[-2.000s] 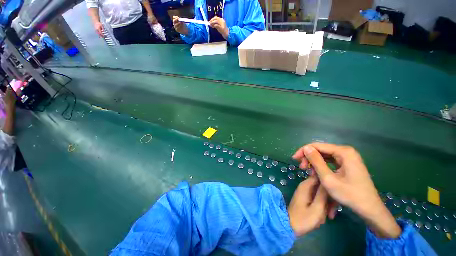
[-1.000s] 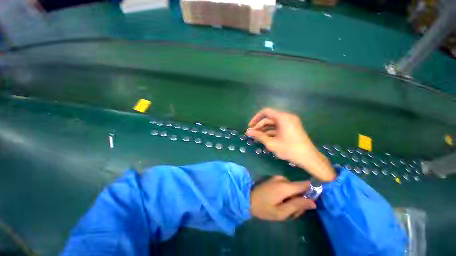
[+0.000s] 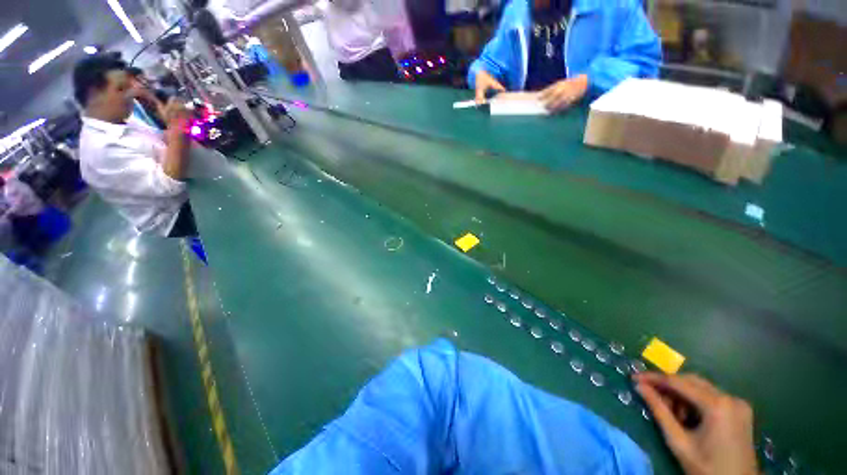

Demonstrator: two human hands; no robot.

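Note:
Small silver discs (image 3: 557,347) lie in staggered rows on the dark green line surface (image 3: 325,306), beside the belt seam. My right hand (image 3: 704,422) is at the lower right, over the near end of these rows. Its thumb and index fingertips are close together and down at the discs; whether a disc is between them cannot be told. My left sleeve, bright blue, fills the bottom middle. My left hand is out of the picture, below the edge. A few more discs show at the lower right edge, past my right hand.
Yellow squares (image 3: 662,355) lie on the green belt (image 3: 557,250). A white-topped carton (image 3: 683,121) stands across the line, by a person in blue handling a small white box (image 3: 518,104). A person in white stands at the left. A wrapped pallet (image 3: 74,371) is at the lower left.
The view has swung left and up, bringing the people and pallet in. My left hand, earlier holding a shiny silver piece, has left the picture. My right hand is still at the disc rows.

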